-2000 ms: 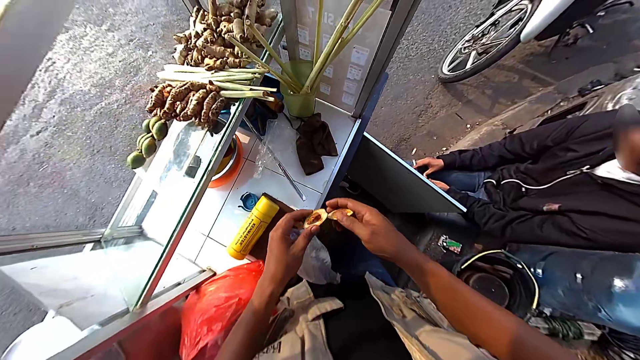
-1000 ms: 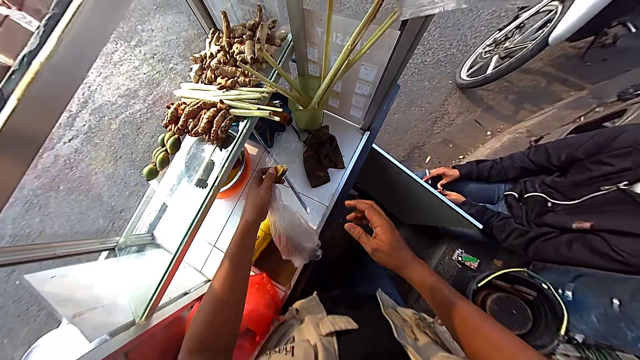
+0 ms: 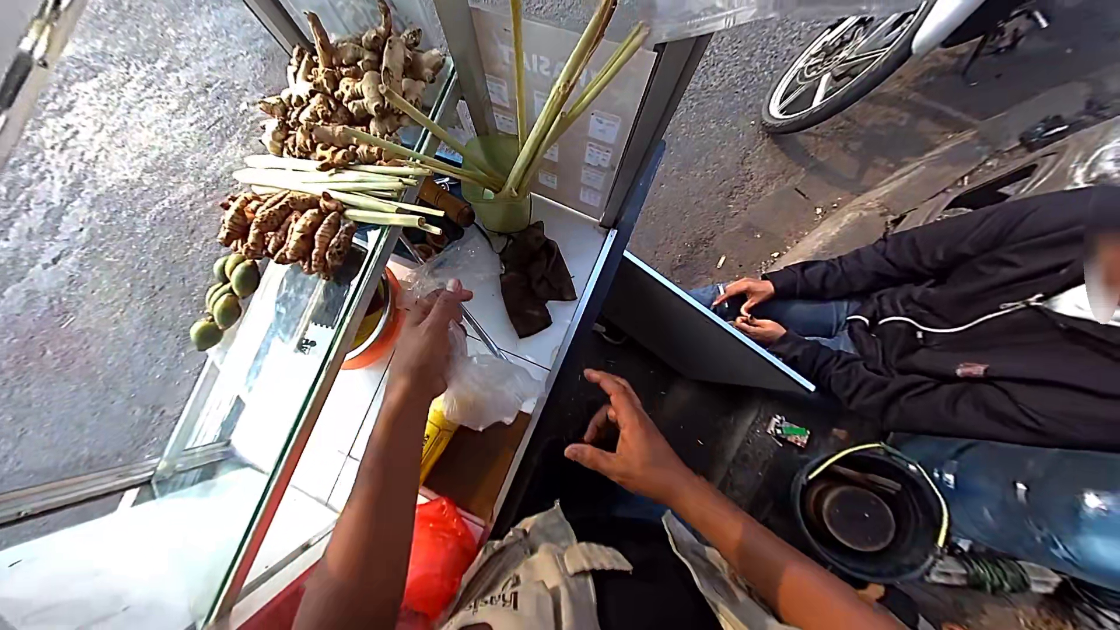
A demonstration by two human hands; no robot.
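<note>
My left hand reaches over the white tiled counter with a clear plastic bag hanging from it. Whether its fingers hold anything else is hidden. Apart from it, my right hand hovers by the counter's dark side, fingers spread and curved, with nothing in it. Below the bag a yellow container shows in part. A dark brown cloth lies on the tiles beside a green pot of tall stalks. An orange-rimmed bowl is partly behind my left hand.
Ginger-like roots, pale lemongrass stalks, reddish rhizomes and green fruits lie along the glass case. A red plastic bag is near my lap. At right sit a person in a dark jacket and a black bucket.
Two seconds ago both hands held small yellowish pieces together above the yellow container. My left hand has since moved away with the plastic bag, and my right hand has come apart from it, empty.
</note>
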